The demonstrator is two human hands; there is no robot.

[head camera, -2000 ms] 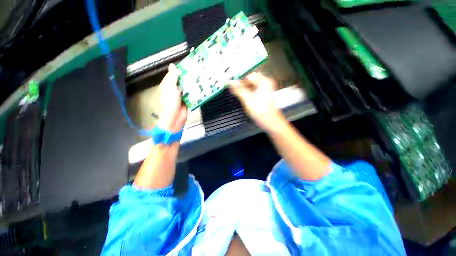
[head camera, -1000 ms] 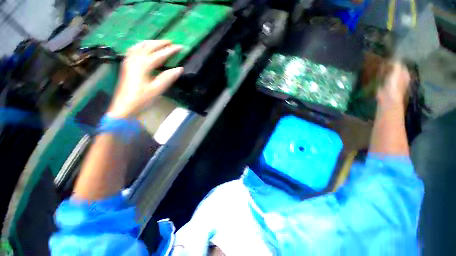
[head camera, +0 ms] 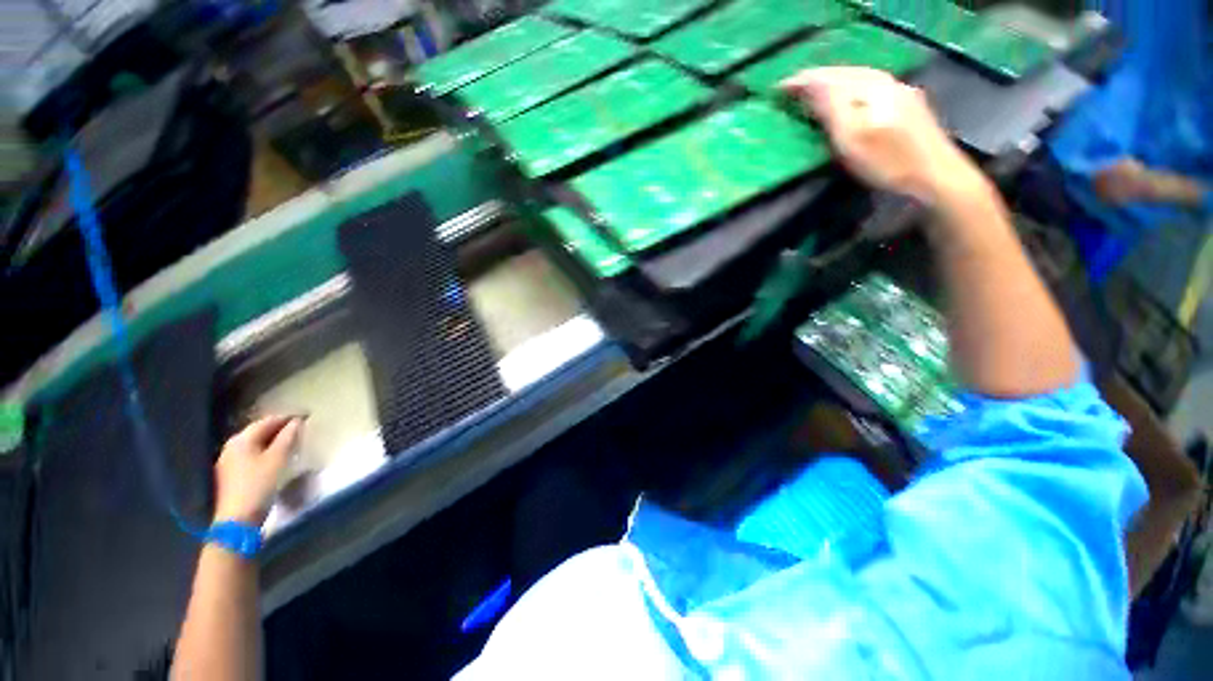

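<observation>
Several green circuit boards (head camera: pixel 705 166) lie in rows on a black tray stack at the upper right. My right hand (head camera: pixel 885 133) is at the right end of the nearest board, its fingertips over that end; blur hides whether it grips the board. My left hand (head camera: pixel 260 466) is over the pale bed between the rails at the left, fingers curled together, with nothing clearly seen in it. A blue wrist strap (head camera: pixel 234 538) with a cord is on my left wrist. A ribbed black plate (head camera: pixel 423 326) lies across the rails between my hands.
A black tray (head camera: pixel 120 492) lies at the far left. Boards with silver squares (head camera: pixel 885 343) lie at the lower right, beside the blue stool (head camera: pixel 818 512). The metal rail (head camera: pixel 452 459) runs along the near edge. Another person's arm (head camera: pixel 1151 184) shows at the upper right.
The view has swung back toward the bench. My right hand has moved from the lower-right area to the green boards. My left hand has left the green boards for the pale bed.
</observation>
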